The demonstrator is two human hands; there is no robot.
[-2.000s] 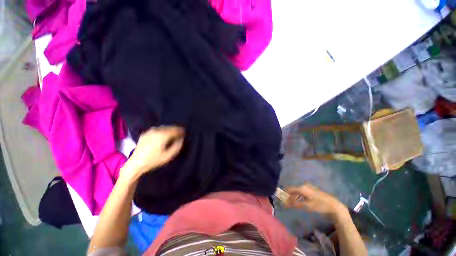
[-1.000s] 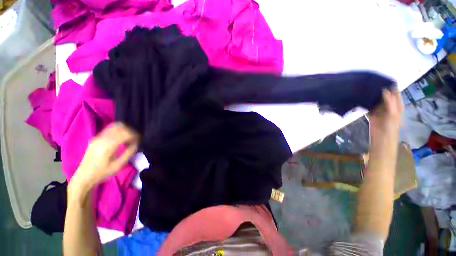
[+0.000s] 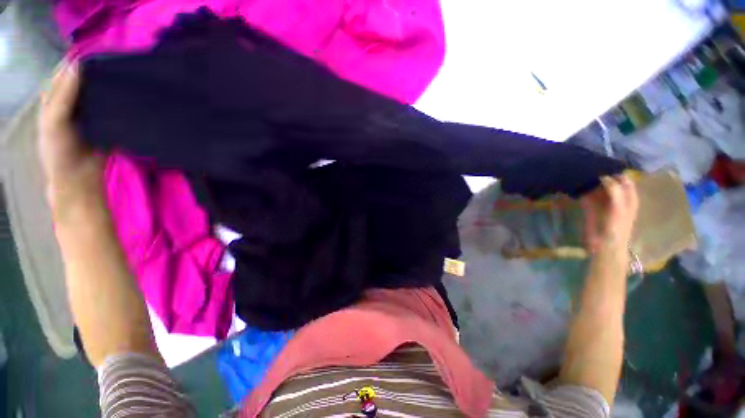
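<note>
A black garment lies over the table's near edge, with part of it stretched wide between my hands. My left hand grips the upper body part of the cloth at the far left. My right hand grips the end of a long black sleeve at the right, beyond the table edge. A small cream label sticks out at the garment's right edge, near the apron. Magenta cloth lies under and beside the black garment.
The white table carries more magenta cloth behind the black one and a small thin item. A pale tub stands at the left. A stool stands at the right on the green floor. Blue plastic is below the table edge.
My left hand has moved up and left and now holds the black cloth, pulling it wide. My right hand still holds the sleeve end, now slightly lower. The sleeve slants down to the right.
</note>
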